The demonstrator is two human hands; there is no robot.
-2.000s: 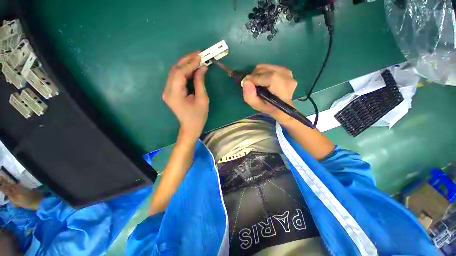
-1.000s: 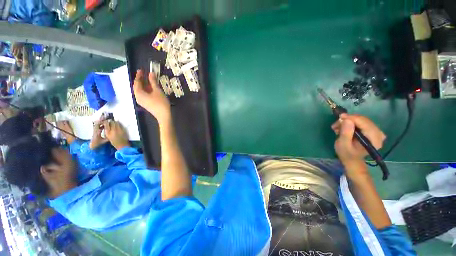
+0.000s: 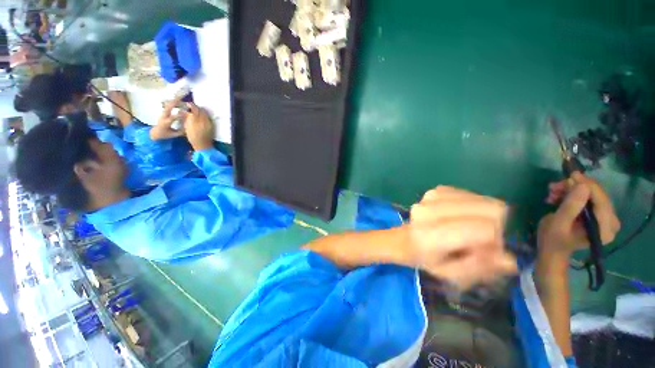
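My right hand is shut on the black soldering iron. The iron's thin tip points up and left over the green mat. My left hand is blurred, in front of my lap, with its fingers curled; no object shows in it, but its inner side is hidden. White modules lie in a pile at the top of the black tray, partly cut off by the picture's edge. One module lies apart at the left of the pile.
Small black components lie in a heap right of the iron tip. The iron's cord loops at the right. Another worker in a blue smock sits left of the tray, hands near a blue bin. White sheets show at lower right.
My left hand first left the iron with the module, reached over the tray, and is now back in front of my lap. The view has swung left. The iron is still in my right hand.
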